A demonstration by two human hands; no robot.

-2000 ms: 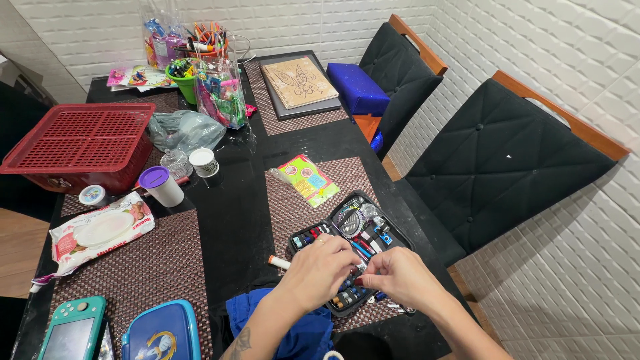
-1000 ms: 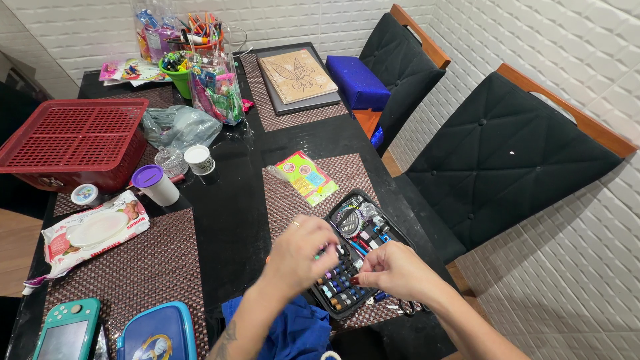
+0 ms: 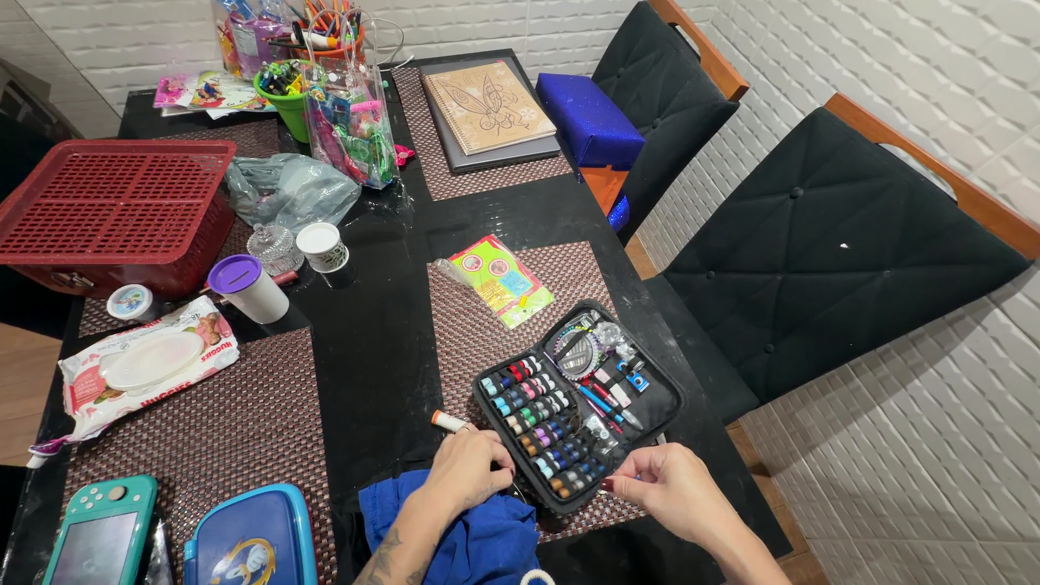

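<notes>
An unzipped black sewing kit case [image 3: 578,406] lies on the woven placemat, with rows of small thread spools [image 3: 528,414] on its left side and a beaded ring, pens and small tools on its right. My left hand [image 3: 471,467] rests at the case's lower left edge, over blue fabric [image 3: 479,536]; whether its fingers hold anything is unclear. Beside it lies a white spool with orange ends [image 3: 448,421]. At the lower right corner of the case, my right hand [image 3: 662,487] has thumb and forefinger pinched together; anything between them is too small to tell.
A green and pink packet [image 3: 504,280] lies beyond the case. To the left are a wipes pack [image 3: 150,361], a purple-lidded cup [image 3: 250,288], a handheld game console [image 3: 101,532], a blue case [image 3: 250,540] and a red basket [image 3: 114,211]. Black padded chairs [image 3: 845,260] stand at right.
My left hand has moved down from over the spools to the case's lower left edge, uncovering the spool rows. My right hand has shifted to the lower right corner of the case.
</notes>
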